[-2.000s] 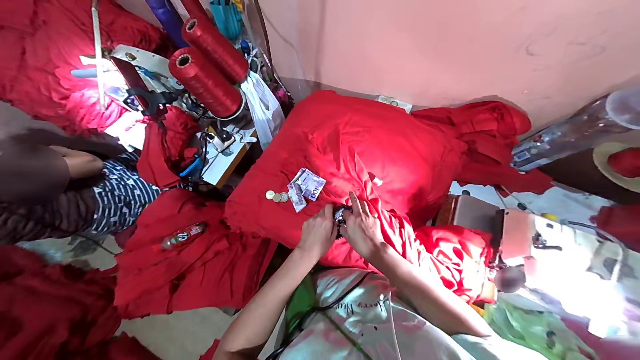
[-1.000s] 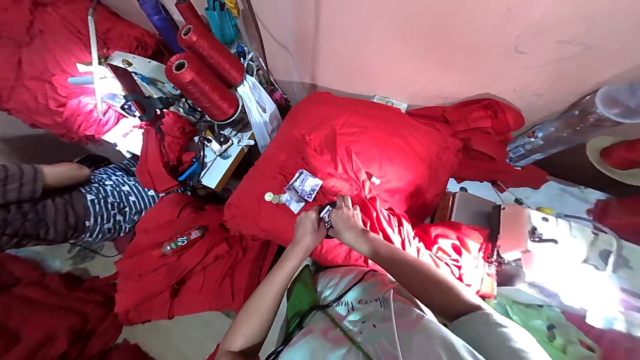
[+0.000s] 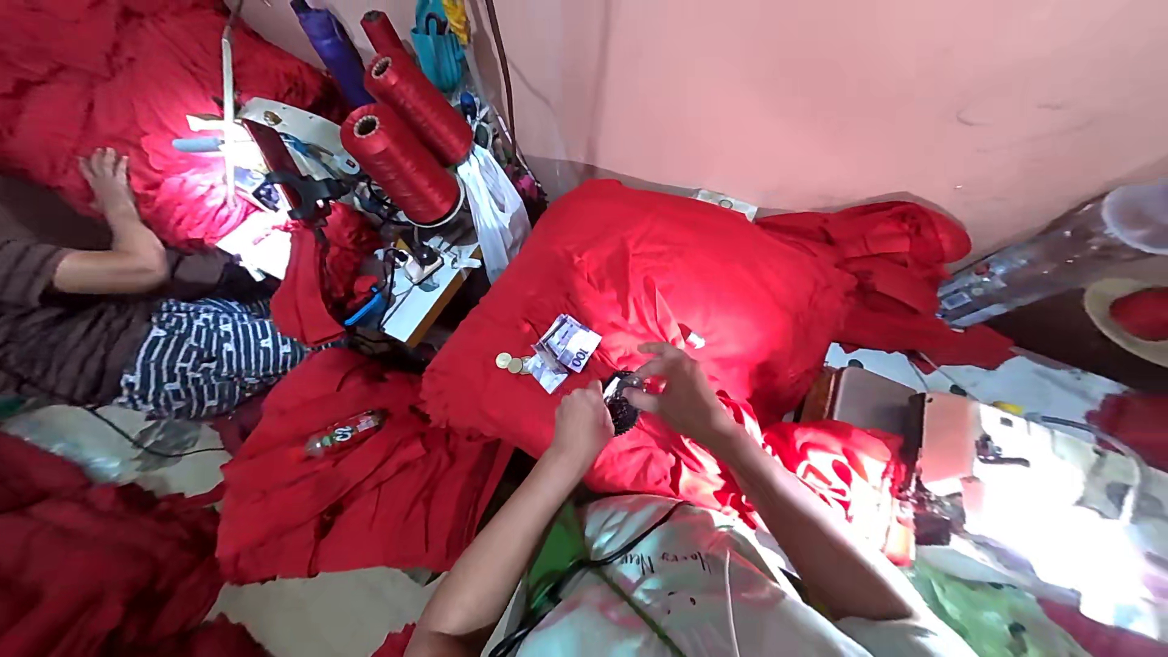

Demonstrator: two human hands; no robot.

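Note:
My left hand [image 3: 584, 422] grips a small dark pouch or purse [image 3: 624, 401] above a big red cloth bundle [image 3: 693, 265]. On the pouch's other side, my right hand [image 3: 680, 388] has its fingers bent at the opening; whether they pinch anything is unclear. Folded banknotes [image 3: 570, 345] lie on the bundle just beyond my left hand, with a few coins [image 3: 511, 362] to their left. A small pale item [image 3: 693, 338] rests on the cloth beyond my right hand.
Red thread cones [image 3: 401, 169] and a white plastic bag [image 3: 495, 205] stand at the upper left. A co-worker's hand [image 3: 108, 182] rests on red fabric at far left. A plastic bottle [image 3: 345, 433] lies on red cloth. A brightly lit sewing machine area [image 3: 1031, 474] is at right.
My right hand has lifted a little away from my left, showing more of the dark pouch. The co-worker's hand has come into view on the fabric at far left.

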